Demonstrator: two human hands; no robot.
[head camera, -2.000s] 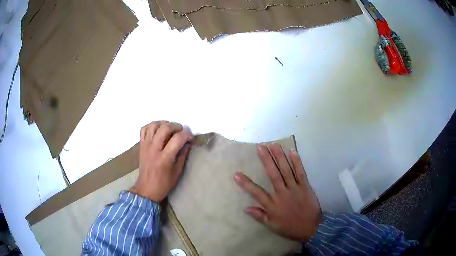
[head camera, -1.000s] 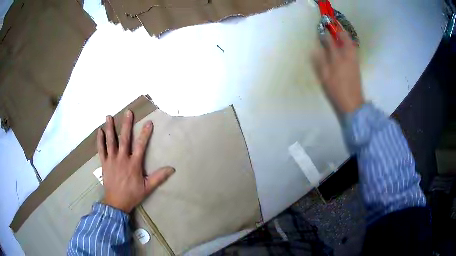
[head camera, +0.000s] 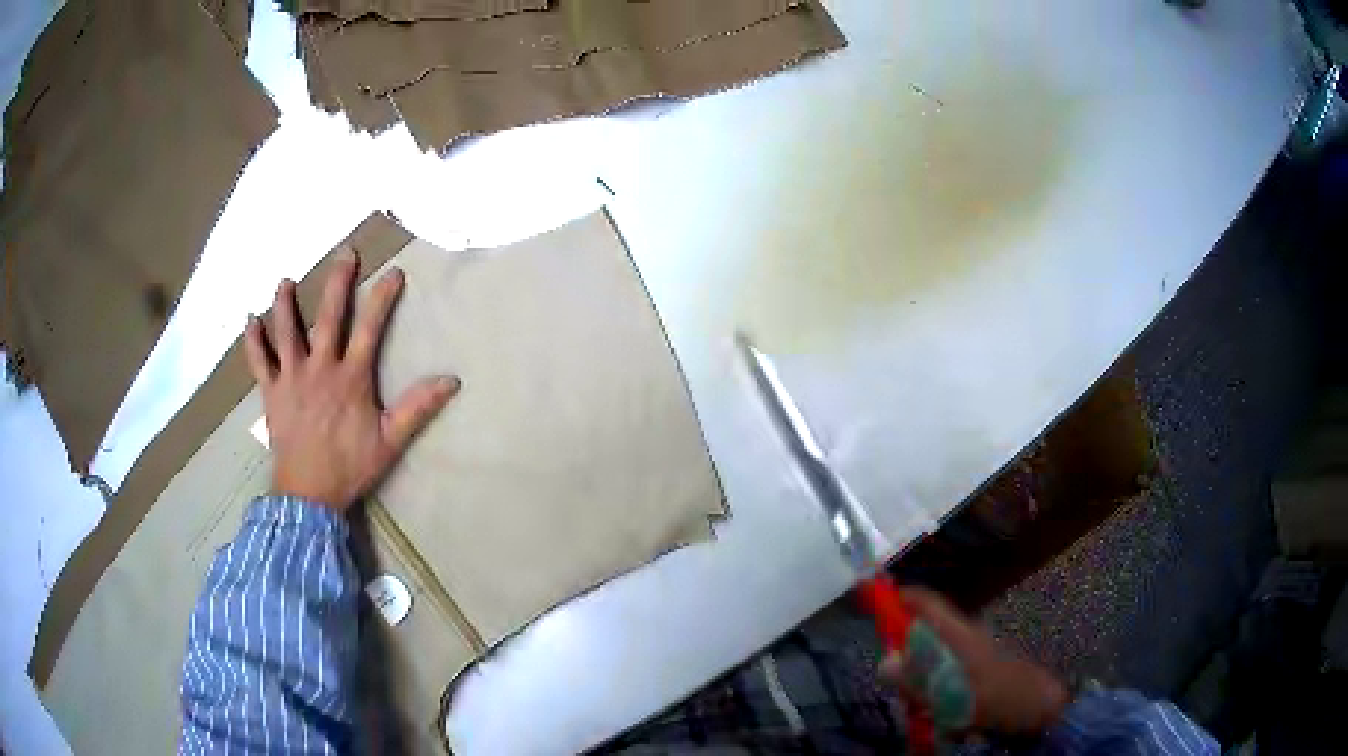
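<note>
The front panel (head camera: 547, 399) lies pale side up on the table, with a brown facing strip (head camera: 148, 529) along its upper left edge. My left hand (head camera: 328, 399) lies flat on the panel with fingers spread, holding nothing. A seam (head camera: 429, 576) and a round white paper label (head camera: 389, 598) show below it. My right hand (head camera: 976, 665) is closed around the red handles of the tailor's shears (head camera: 828, 502) at the table's near edge. The blades point up and left, to the right of the panel, not touching it. The blades look closed.
Stacked cut brown panels (head camera: 591, 67) lie at the far side of the white table (head camera: 828, 222). Another brown piece (head camera: 118, 222) lies at the far left. A yellowish stain marks the table on the right. The curved table edge runs down past my right hand, with dark floor beyond.
My right hand has reached to the shears, taken hold of them and brought them down to the near edge. My left hand has gone from gripping the panel's edge to lying flat on it.
</note>
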